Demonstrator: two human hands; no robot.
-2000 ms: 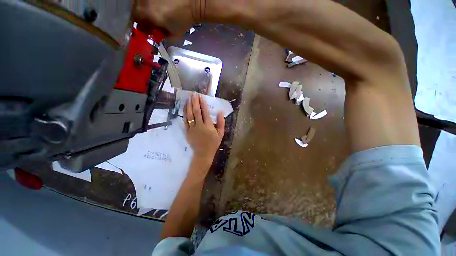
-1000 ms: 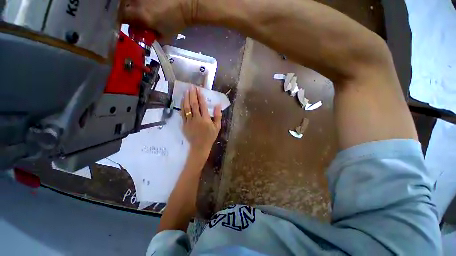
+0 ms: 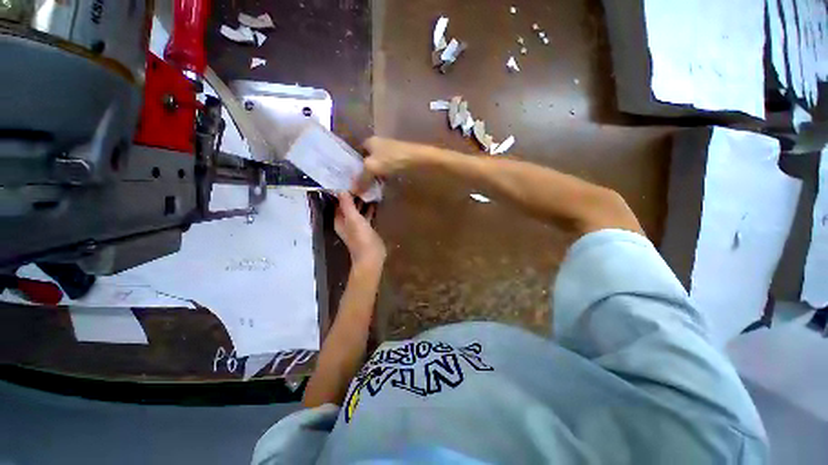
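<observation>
The straight-knife cutting machine [image 3: 82, 154] fills the left, with a red handle [image 3: 188, 36] and a silver base plate [image 3: 281, 104]. A small white-topped bundle of cut layers [image 3: 325, 163] lies tilted over the plate's near corner. My right hand [image 3: 377, 165] holds its right end. My left hand [image 3: 357, 222] is just below, its fingers at the bundle's lower right end; its exact grip is partly hidden. The larger white-topped fabric lay [image 3: 259, 272] lies below the machine.
Offcuts [image 3: 468, 123] lie scattered on the brown table [image 3: 454, 245]. More white-topped stacks [image 3: 740, 218] stand at the right. A loose white piece [image 3: 109, 324] lies near the table's dark edge at lower left. A grey strip [image 3: 241, 113] leans beside the base plate.
My right hand has left the red handle and come down to the small bundle. The bundle has turned to a slant and my left hand has moved to its end. The view has shifted right.
</observation>
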